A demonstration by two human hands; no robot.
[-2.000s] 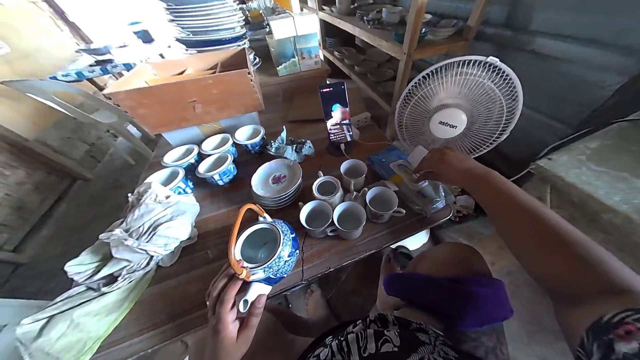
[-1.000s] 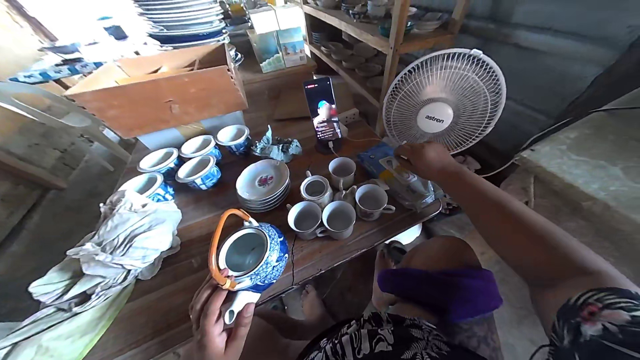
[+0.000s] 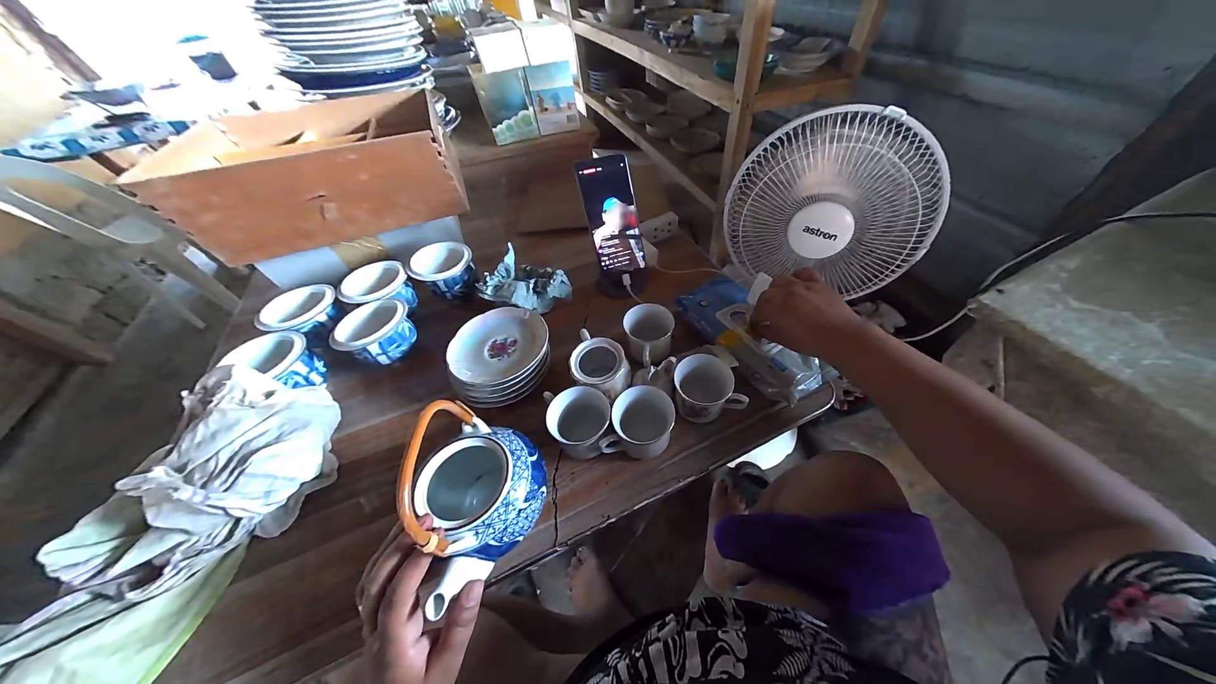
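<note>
My left hand point(image 3: 418, 608) holds a blue-and-white ceramic teapot point(image 3: 508, 489) by its spout side. The teapot has no lid on, and its orange-brown bail handle stands up on the left. Out to the right, my right hand point(image 3: 796, 309) pinches a small white piece at its fingertips, above a wet-wipes-like blue packet point(image 3: 708, 304) and clear plastic packaging point(image 3: 774, 366). Between the hands stand several white cups point(image 3: 641, 418) and a small white pot point(image 3: 598, 364). A stack of floral saucers point(image 3: 496, 351) sits behind the teapot.
Several blue-and-white pots point(image 3: 372, 328) stand at the left beside a crumpled cloth point(image 3: 237, 456). Behind are a cardboard box point(image 3: 304, 190), a crumpled wrapper point(image 3: 527, 285) and a propped phone point(image 3: 613, 214). A fan point(image 3: 836, 204) stands at right near wooden shelves point(image 3: 655, 66).
My right hand has shifted a little over the packaging, and the white piece shows at its fingertips again. My left hand keeps hold of the teapot.
</note>
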